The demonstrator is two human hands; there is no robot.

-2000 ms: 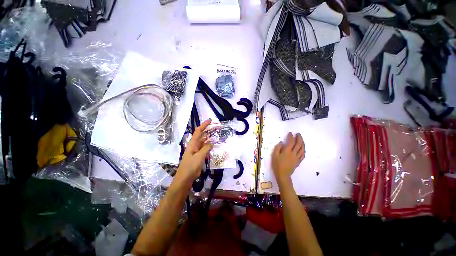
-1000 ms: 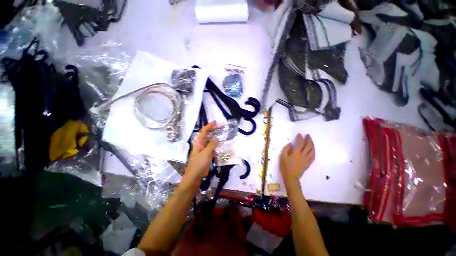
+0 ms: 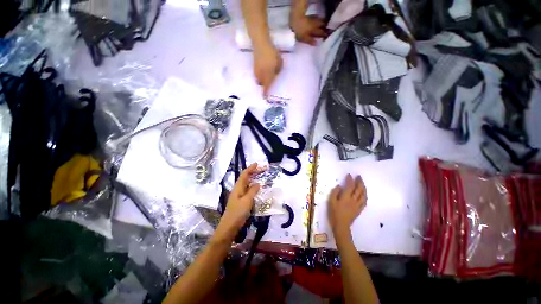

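My left hand [image 3: 242,196] has its fingertips on a small clear polybag [image 3: 270,175] with greyish contents, at the middle of the table near the front edge. Another small bag with gold-coloured bits [image 3: 263,203] lies just below it. My right hand [image 3: 347,203] rests on the white table with its fingers spread and holds nothing. Black hangers [image 3: 268,139] lie beside and partly under the bags. A small bag with bluish contents [image 3: 274,117] lies above the hangers.
A coil of pale cord [image 3: 187,141] lies on white paper [image 3: 139,163]. Black hangers [image 3: 71,119] and a yellow item [image 3: 74,180] are at left. Striped knit pieces [image 3: 356,101] lie at upper right, red-edged packed garments [image 3: 483,219] at right. Another person's hand [image 3: 268,66] reaches in from the top.
Another person's hands and arms have come in at the top, one pointing down near the bag with bluish contents. My hands stay in nearly the same places on the table.
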